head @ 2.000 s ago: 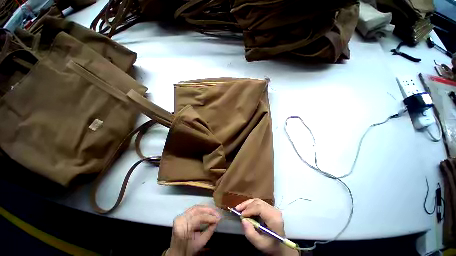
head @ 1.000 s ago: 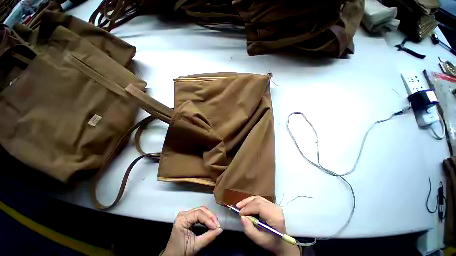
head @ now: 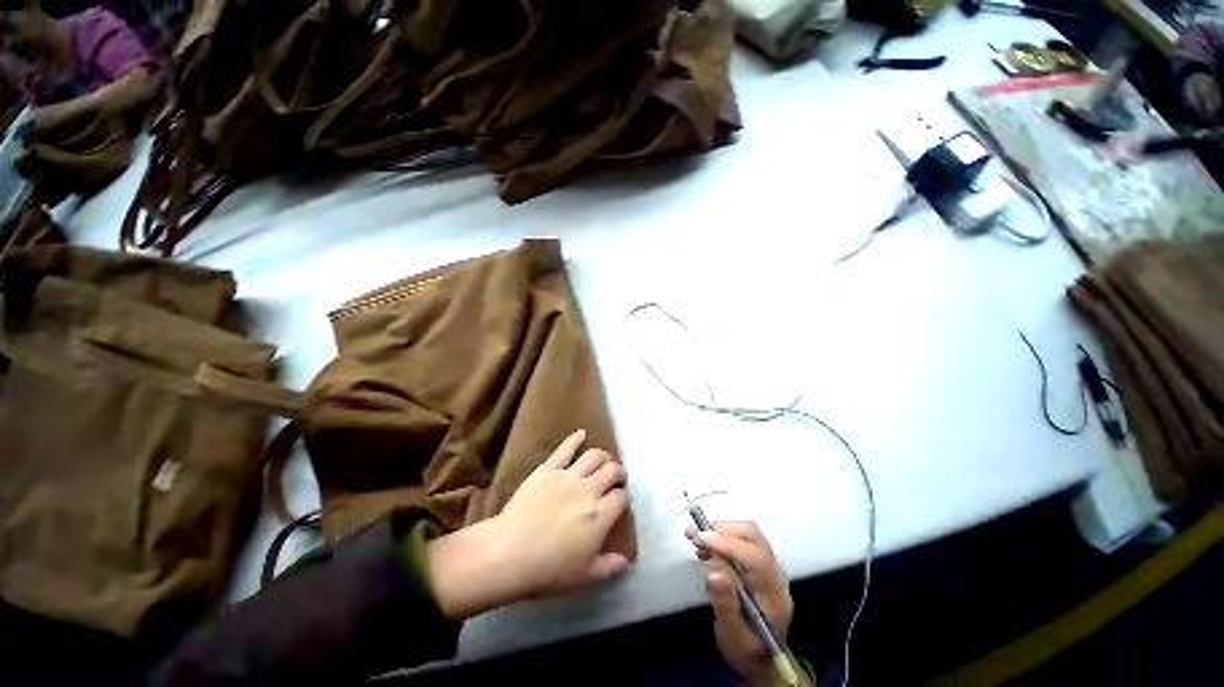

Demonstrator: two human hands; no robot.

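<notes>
A brown tote bag lies folded and creased on the white table in front of me, with a lighter tan edge at its top left. My left hand rests palm down on the bag's lower right part, fingers slightly spread. My right hand holds a slim thread burner pen to the right of the bag, tip up, clear of the fabric. Fine threads show by the tip. The pen's cord curves over the table.
Another brown bag with a pale label lies at left. A dark brown bag heap stands at the back. A power strip with a black adapter, black snips and brown fabric are at right. A person's arm shows at far left.
The view has shifted right. My left hand has opened and moved onto the bag. My right hand has moved the pen away from the bag's lower edge to its right.
</notes>
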